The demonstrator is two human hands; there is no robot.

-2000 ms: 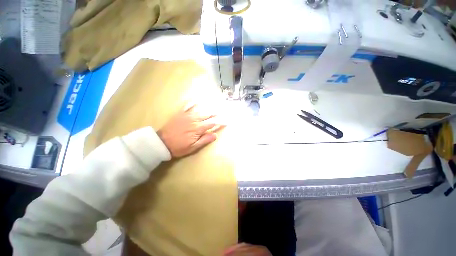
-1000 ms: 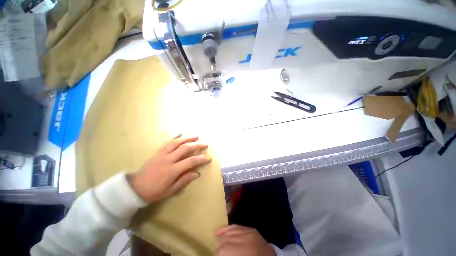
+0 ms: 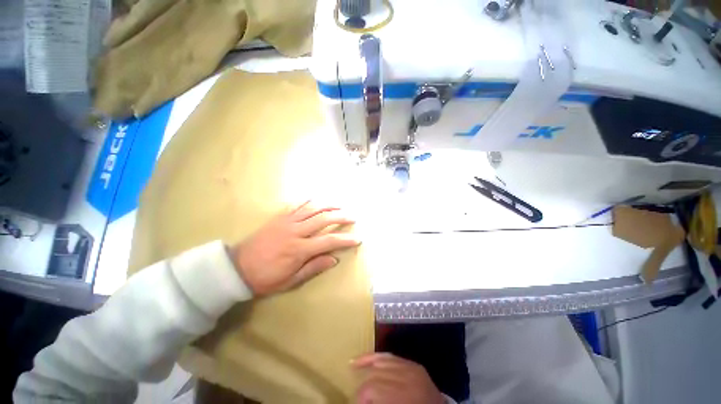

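A mustard-tan fabric panel (image 3: 229, 181) lies flat on the table, its upper right part under the bright light by the presser foot (image 3: 398, 162). Its lower end hangs over the front edge. My left hand (image 3: 296, 248) lies flat on the panel below the needle area, fingers slightly apart, pointing right. My right hand (image 3: 395, 380) is at the bottom edge of the picture, partly cut off, its fingers on the panel's lower right edge. The white machine head (image 3: 451, 63) stands above the panel.
Black thread snips (image 3: 507, 199) lie right of the needle. A rumpled tan cloth heap (image 3: 170, 59) and printed white paper (image 3: 57, 47) are at upper left. Brown scraps (image 3: 644, 229) lie at the table's right end. The ruler strip (image 3: 490, 306) runs along the front edge.
The view swung right and came back. My left hand sits lower on the panel than two seconds ago. My right hand has come further into view at the panel's lower right edge.
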